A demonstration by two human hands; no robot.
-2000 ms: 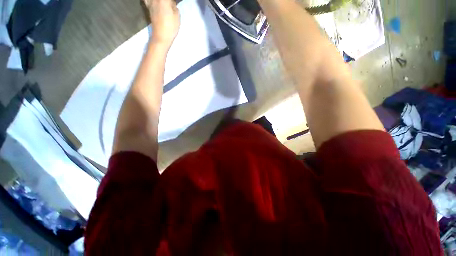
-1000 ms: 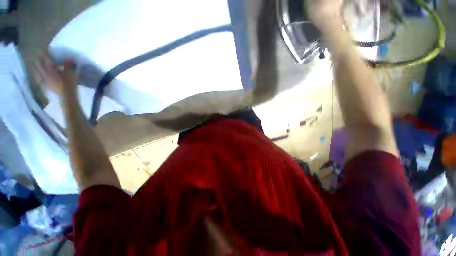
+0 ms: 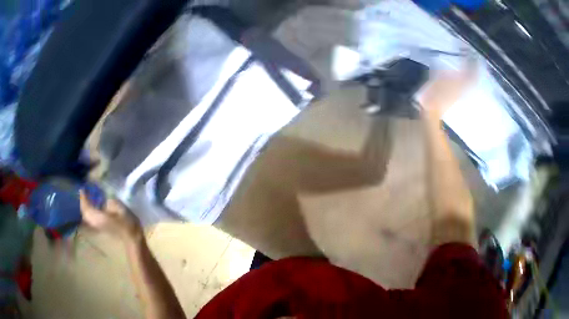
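A stack of white garment panels with dark curved bands (image 3: 218, 140) lies slanting left of centre on the pressing cover. My left hand (image 3: 112, 218) is at the lower left, just beyond the stack's near end, with nothing seen in it. My right hand (image 3: 446, 90) is blurred at the upper right, beside small dark grey cut pieces (image 3: 399, 81) and over a white piece (image 3: 493, 124). Blur hides whether its fingers grip anything. The iron is not in view.
The grey-brown pressing cover (image 3: 374, 218) spans the middle, with the pale wooden table edge (image 3: 187, 255) at the lower left. A long dark padded shape (image 3: 68, 87) stands at the upper left. Blue plastic and red items lie past the left edge.
The view has swung round, and the iron, hose and large single panel are out of frame. My right hand is off the iron and by the small pieces. My left hand is beside the stack.
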